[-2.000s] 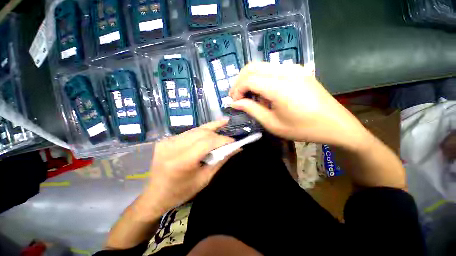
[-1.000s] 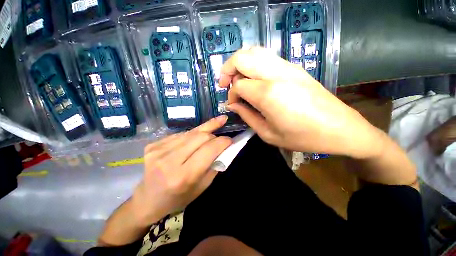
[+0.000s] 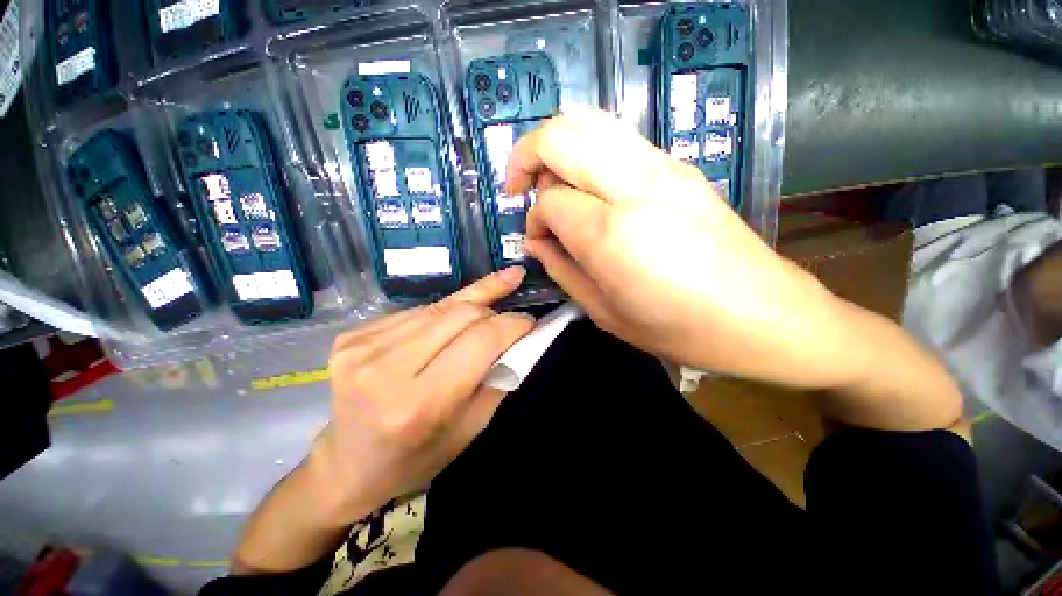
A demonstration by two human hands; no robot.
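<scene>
A dark teal phone body (image 3: 491, 96) lies in the fourth pocket of the front row of a clear blister tray (image 3: 324, 70). My right hand (image 3: 635, 221) is bent over its lower half, fingertips at a small white label (image 3: 512, 246) near the lower end. My left hand (image 3: 408, 390) rests at the tray's front edge, its index fingertip touching the phone's lower end. A curled white label strip (image 3: 533, 353) is held in my left hand. The phones to the left (image 3: 402, 175) each bear a white label near the lower end. My right hand hides part of the battery bay.
Another phone body (image 3: 702, 82) lies in the pocket to the right. A dark green bench (image 3: 897, 105) extends right, with more clear trays (image 3: 1025, 26) at its far right. An open cardboard box (image 3: 856, 262) and a person's white sleeve (image 3: 978, 314) are below the bench edge.
Since two seconds ago, the view has moved closer to the front row and my right fingertips have settled at the phone's lower end. Over the last second, both hands have barely moved.
</scene>
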